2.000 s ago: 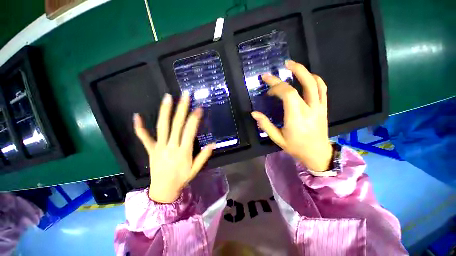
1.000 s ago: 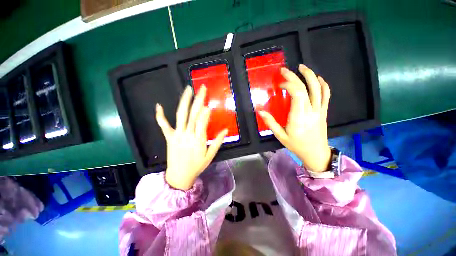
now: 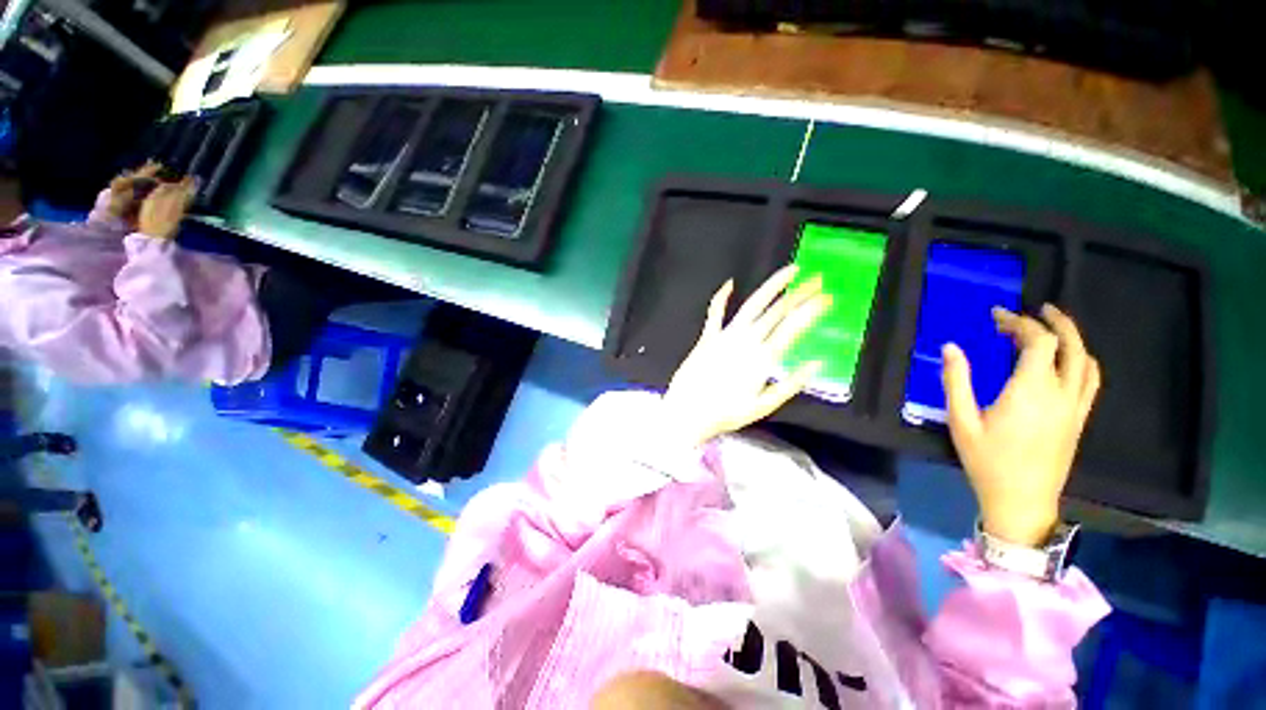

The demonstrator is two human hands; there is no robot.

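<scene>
A black foam tray [image 3: 909, 326] with four pockets lies on the green bench. Its two middle pockets each hold a smartphone; the outer two are empty. The left phone [image 3: 850, 284] shows a plain green screen, the right phone [image 3: 969, 298] a plain blue one. My left hand [image 3: 743, 358] is spread over the left edge of the green phone. My right hand [image 3: 1030, 409] has bent fingers over the lower right of the blue phone. Neither hand grips anything. Whether fingertips touch the glass I cannot tell. A white tab [image 3: 909, 204] sits at the tray's far edge.
Another black tray [image 3: 553, 229] holds three dark phones at the left. A person in a pink smock [image 3: 139, 298] sits beyond, hands at a further tray. A blue stool [image 3: 326, 372] and black trays [image 3: 444, 402] stand below the bench. A brown board [image 3: 889, 83] lies behind.
The view has swung left, showing the co-worker. The screens went from dark text lists to red, and now one is green and one blue. My hands stay over the two phones.
</scene>
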